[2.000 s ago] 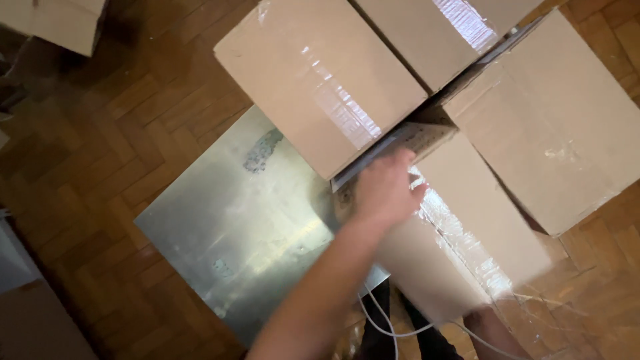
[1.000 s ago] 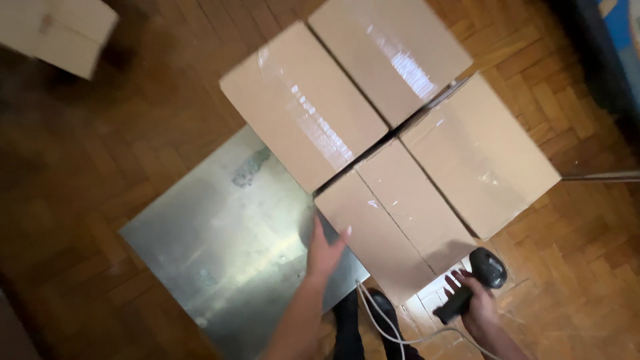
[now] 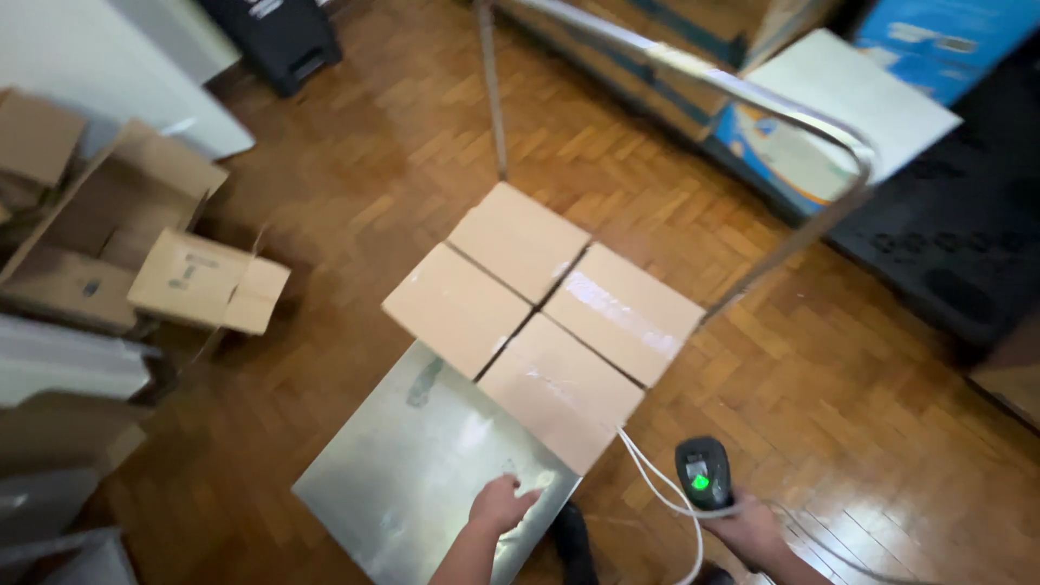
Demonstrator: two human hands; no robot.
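Several closed cardboard boxes [image 3: 463,302] stand together in a square on a flat metal platform [image 3: 390,455] with a tubular metal handle [image 3: 691,65] at its far end. My left hand [image 3: 502,504] is over the bare part of the platform, near the closest box, with nothing in it and its fingers apart. In my right hand [image 3: 751,532] is a black handheld barcode scanner [image 3: 704,471] with a green light on; its grip is mostly hidden. A white cable [image 3: 662,487] loops from beside the boxes past the scanner.
Open cardboard boxes [image 3: 122,219] lie on the parquet floor [image 3: 366,146] at the left, near white panels [image 3: 122,49]. A black container [image 3: 272,41] stands at the upper left. Blue-and-white packages [image 3: 845,122] and dark equipment [image 3: 942,227] are at the right. My feet are close below the platform.
My left hand has come away from the side of the nearest box. The scanner was in my right hand one second ago too. The view has turned and widened, bringing the platform's handle into sight.
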